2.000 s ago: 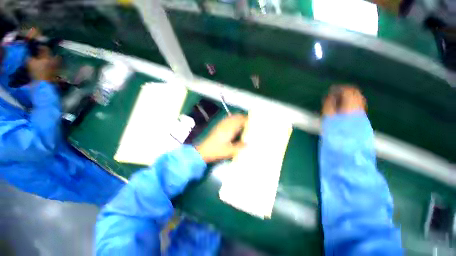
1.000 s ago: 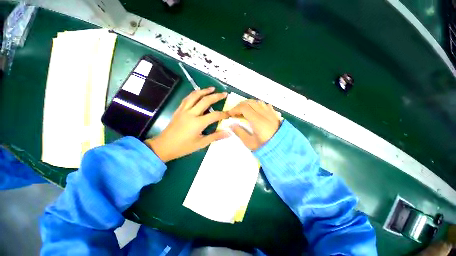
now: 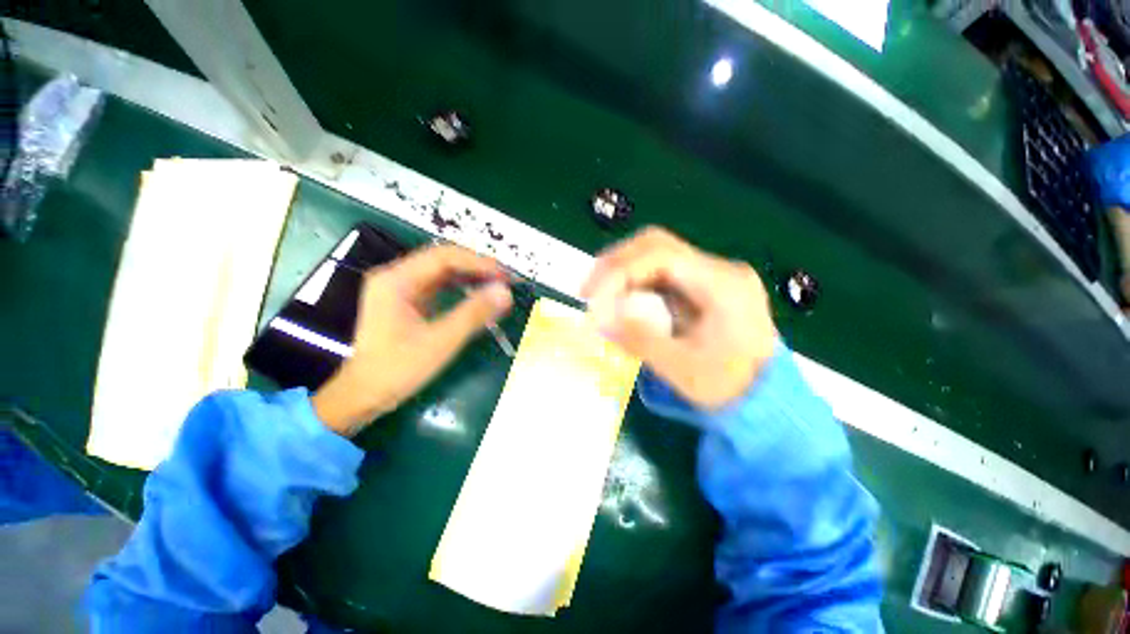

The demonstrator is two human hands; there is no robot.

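The white sheet stack with yellow edges (image 3: 527, 477) lies on the bench in front of me. My left hand (image 3: 415, 325) is raised over the phone, thumb and fingers curled close; blur hides whether it pinches anything. My right hand (image 3: 694, 316) is above the stack's far right corner, fingers bent around a small, blurred white piece (image 3: 648, 312). The black phone (image 3: 304, 325) lies partly under my left hand. A thin pale stick (image 3: 501, 338) shows between my left hand and the stack.
A second white stack (image 3: 192, 310) lies at left, a clear bag (image 3: 50, 143) beyond. A whitish rail (image 3: 917, 427) with a slanted post (image 3: 242, 74) borders the belt. Small black units (image 3: 610, 207) sit spaced along the belt. A reel in a metal holder (image 3: 973, 582) is at right.
My hands have parted and lifted off the stack's far end, left hand to the left, right hand to the right. The view has shifted, and more black units show on the belt.
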